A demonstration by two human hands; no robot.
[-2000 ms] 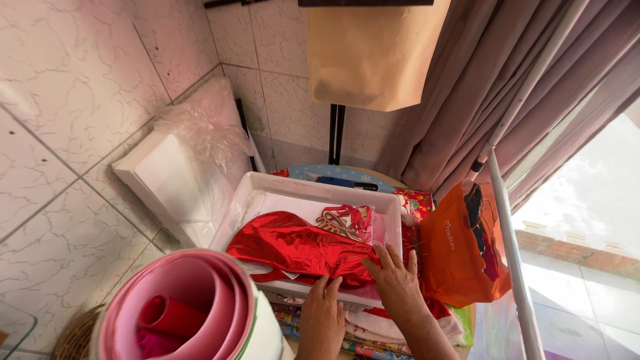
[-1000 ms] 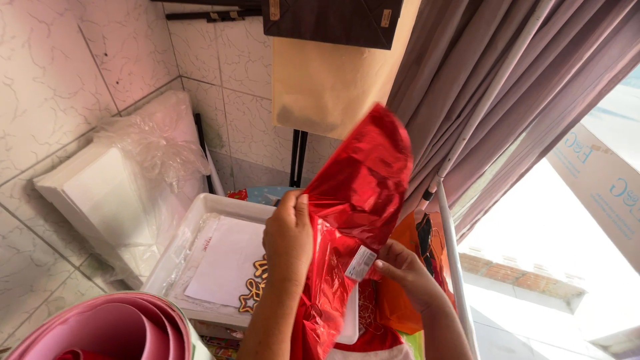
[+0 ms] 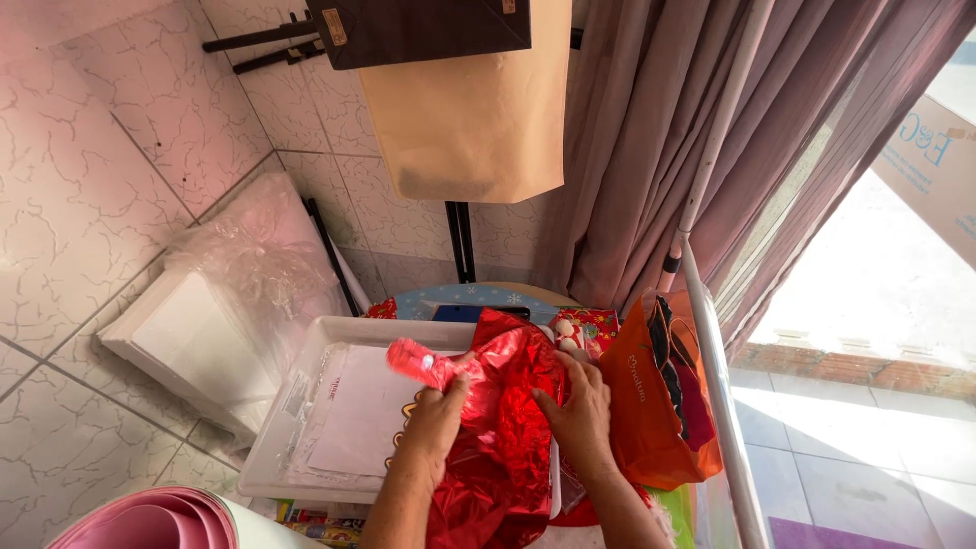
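Shiny red foil wrapping lies crumpled over the right part of a white plastic tray, with its lower end hanging past the tray's front edge. My left hand pinches the foil between thumb and fingers, and a rolled-looking end of it sticks out to the left. My right hand rests at the foil's right side with thumb and fingers apart; whether it grips any foil is not clear. White sheets lie in the tray, and gold-edged cut-out shapes show partly beside my left wrist.
An orange bag stands right of the tray beside a white metal pole. Rolled pink sheets are at the lower left. Plastic-wrapped white boards lean at the wall. A beige bag hangs above, near the curtain.
The red foil, held up by both hands a second ago, is now lower, over the tray. Two seconds ago it lay in the tray, covering part of the sheets.
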